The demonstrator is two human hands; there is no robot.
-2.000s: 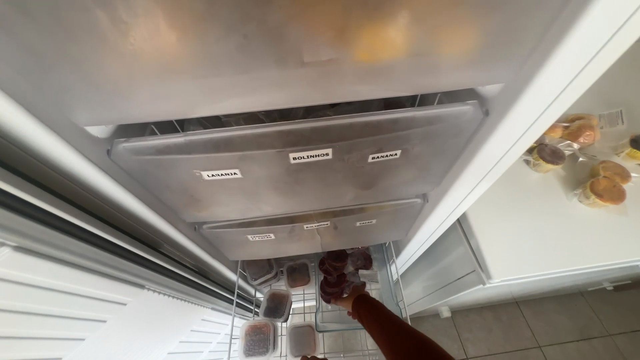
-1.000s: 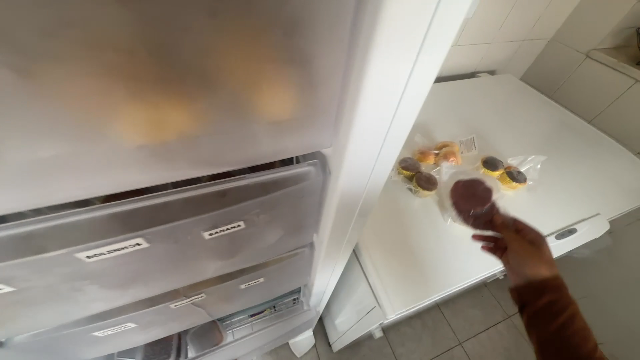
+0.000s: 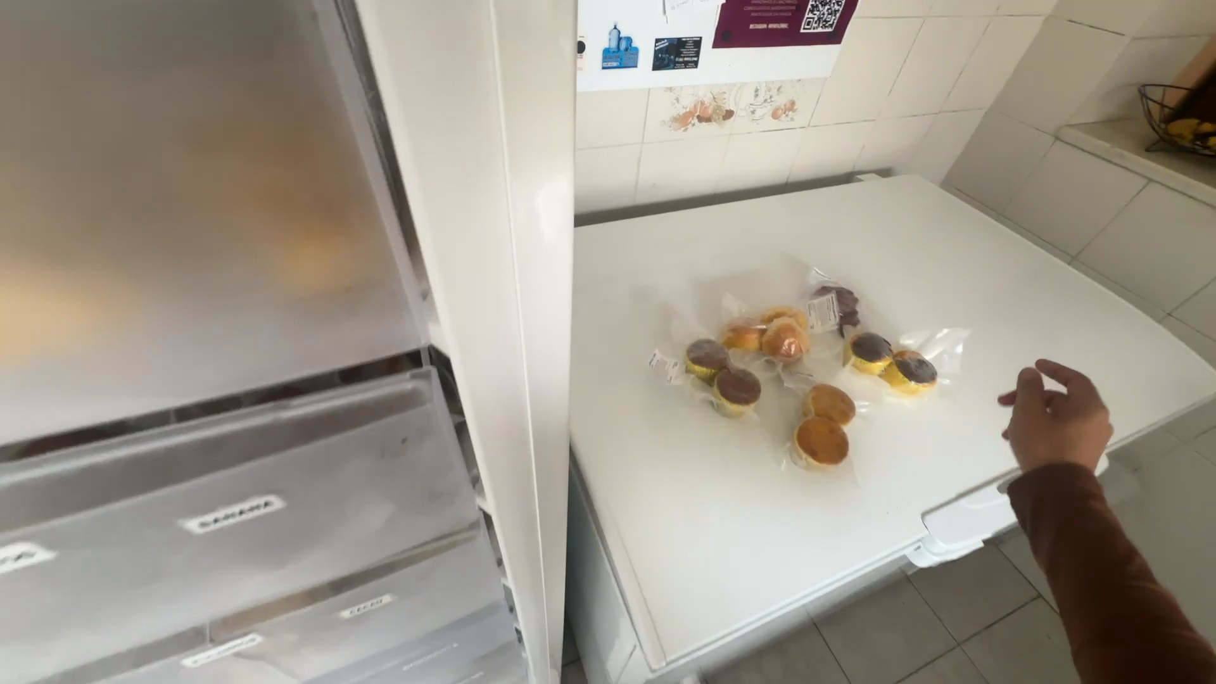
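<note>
My right hand point(image 3: 1056, 418) hangs over the right part of the white chest freezer lid point(image 3: 684, 570), fingers loosely curled apart and holding nothing. To its left on the lid lie clear bags of small cakes: two dark-topped cupcakes point(image 3: 891, 363) nearest the hand, two golden cupcakes point(image 3: 825, 426) nearer the front, two brown-topped ones point(image 3: 724, 376) at the left, and golden buns point(image 3: 768, 332) behind. A bag with a dark reddish-brown food point(image 3: 840, 306), bearing a label, lies at the back of the group. My left hand is out of the view.
An upright freezer's white side wall point(image 3: 522, 285) stands at the left, with labelled translucent drawers point(image 3: 237, 560) inside it. A handle point(image 3: 969, 522) juts from the lid's front edge. Tiled wall point(image 3: 722, 171) runs behind; a wire basket point(image 3: 1173, 119) stands on a ledge at the back right.
The dark reddish-brown bag, held in my right hand a second ago, now lies at the back of the cakes. My hand has let it go and moved away rightward. The view has swung right.
</note>
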